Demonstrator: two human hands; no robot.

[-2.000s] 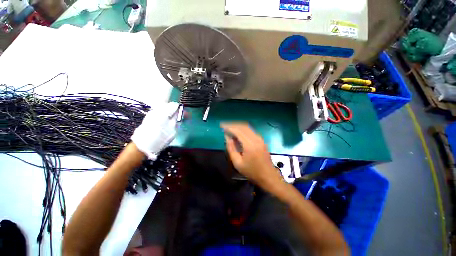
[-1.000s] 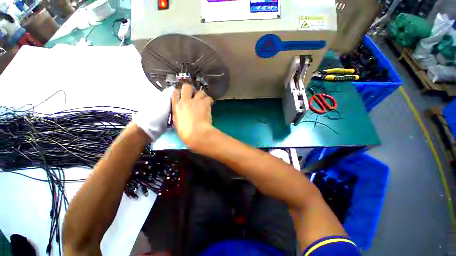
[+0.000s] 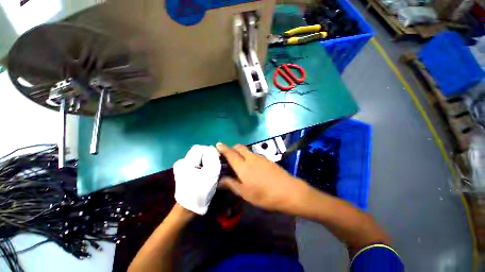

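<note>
My left hand (image 3: 197, 178) in a white glove and my bare right hand (image 3: 257, 177) meet just in front of the bench edge. A dark coiled cable bundle (image 3: 226, 169) shows between them, mostly hidden by the fingers of both hands. The grey winding disc (image 3: 127, 69) is at the upper left, and its two silvery rods (image 3: 96, 121) stick out with no coil on them. The silvery twist-tie head (image 3: 252, 74) stands upright to the right of the disc.
Black cables (image 3: 48, 196) lie heaped at left. Red scissors (image 3: 290, 76) and yellow-handled cutters (image 3: 306, 35) lie on the green bench mat (image 3: 175, 133). Below it are a white metal bracket (image 3: 269, 149) and a blue bin (image 3: 354, 159) with black parts. Another blue bin (image 3: 348, 38) is behind.
Both hands have moved away from the disc to the bench's front edge, with the coil off the rods. The view has shifted right, so the machine appears further left and closer.
</note>
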